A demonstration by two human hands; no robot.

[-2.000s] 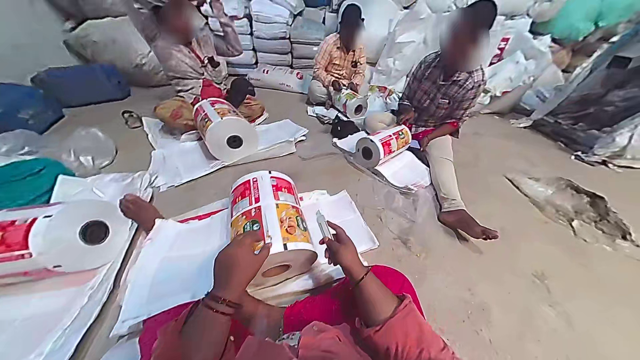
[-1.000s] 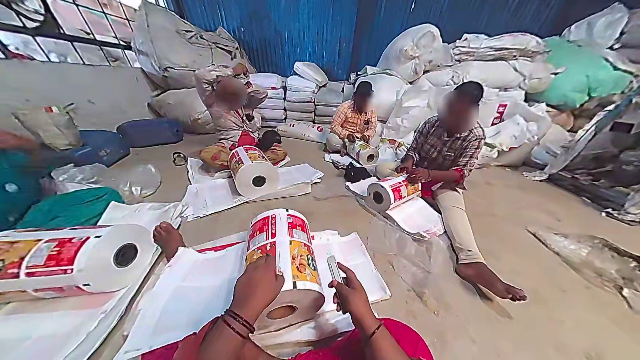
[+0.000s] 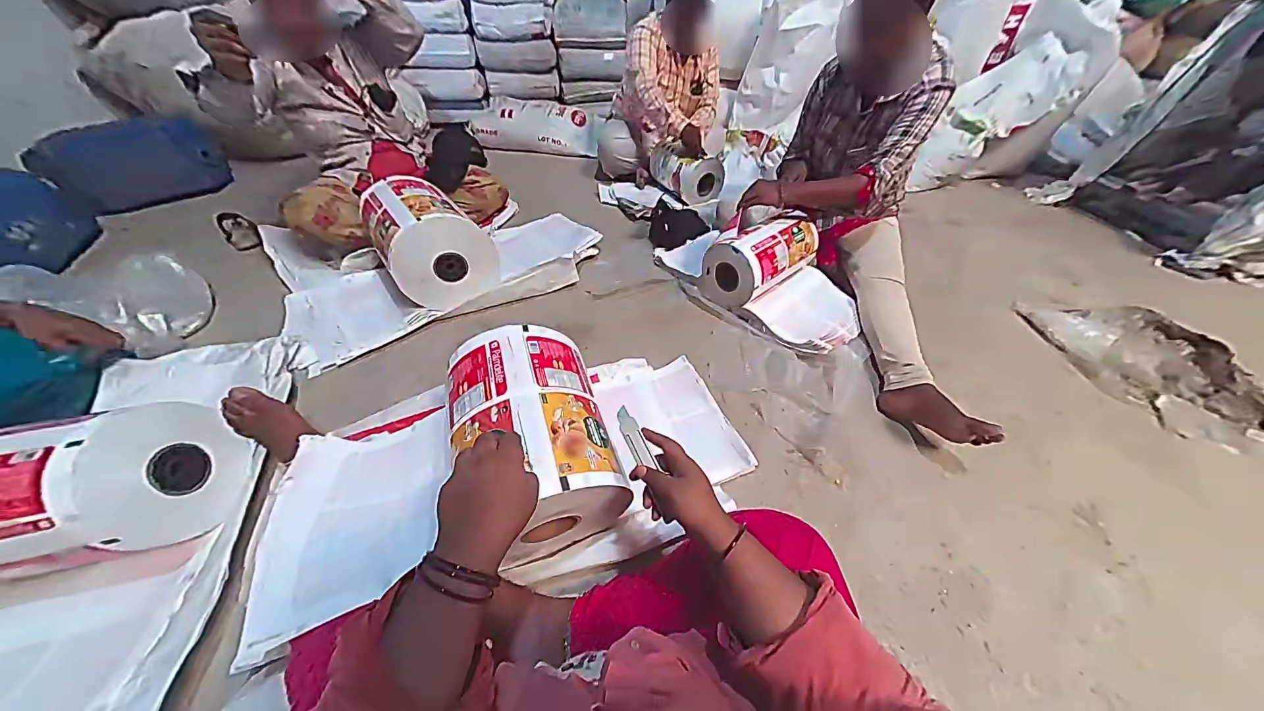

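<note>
A printed packaging film roll [image 3: 568,434] lies on stacked white sheets [image 3: 346,513] before me, its cardboard core end towards me. My left hand [image 3: 489,494] is closed against the roll's near left side; whether film is pinched in its fingers is hidden. My right hand [image 3: 681,484], just right of the roll, holds a utility knife [image 3: 638,439] with its tip pointing up and away from me. The knife appears beside the roll's right edge; contact cannot be told.
Other people sit behind rolls, one at the back left [image 3: 434,247] and one at the right [image 3: 760,259]. A large roll [image 3: 138,479] lies at my left. A bare foot [image 3: 265,423] is near my sheets. Torn plastic [image 3: 1145,365] lies on the floor at right.
The view tilted up and then back down. Both my hands stay at the roll, with the knife still in my right hand. Nothing else near me has plainly changed.
</note>
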